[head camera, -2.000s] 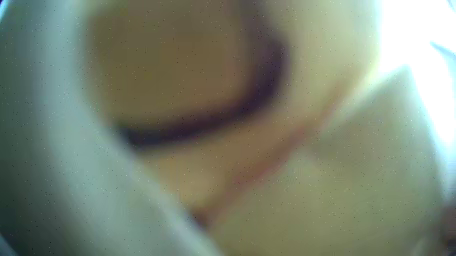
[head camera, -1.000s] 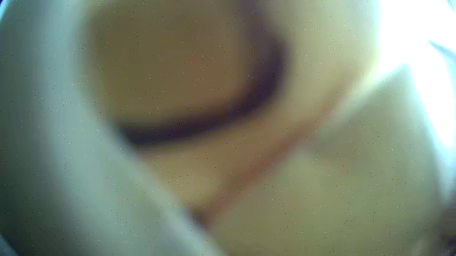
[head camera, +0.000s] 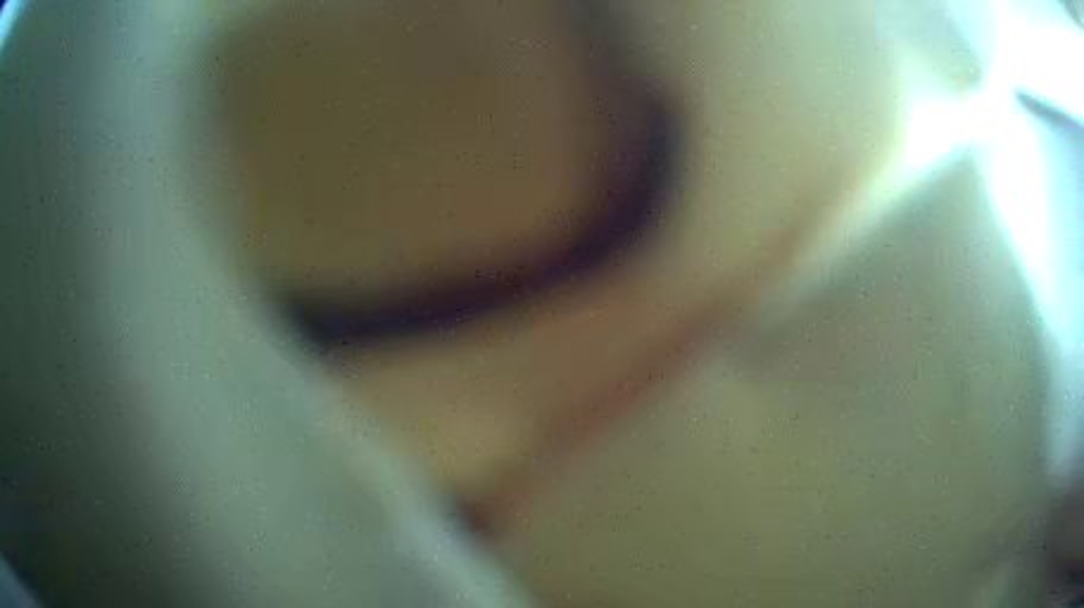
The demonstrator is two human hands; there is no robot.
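Note:
Pale yellow fabric (head camera: 808,463), out of focus and very close to the lens, fills the middle and right of the head view. It looks like a crumpled cloth or cotton gloves, but I cannot tell which. A dark curved band (head camera: 476,303) crosses its upper left part, around a tan area (head camera: 392,154). A thin reddish line runs diagonally below the band. A pale grey-green blurred shape (head camera: 178,356) covers the left side. I cannot make out my left hand or my right hand.
Bright white light (head camera: 1010,107) shows at the upper right and down the right edge. A small dark reddish patch sits at the lower right edge, too blurred to name. Nothing of the surroundings can be made out.
The bright area at the upper right has changed shape, with pale fabric colour now covering part of it. The rest of the view is nearly the same.

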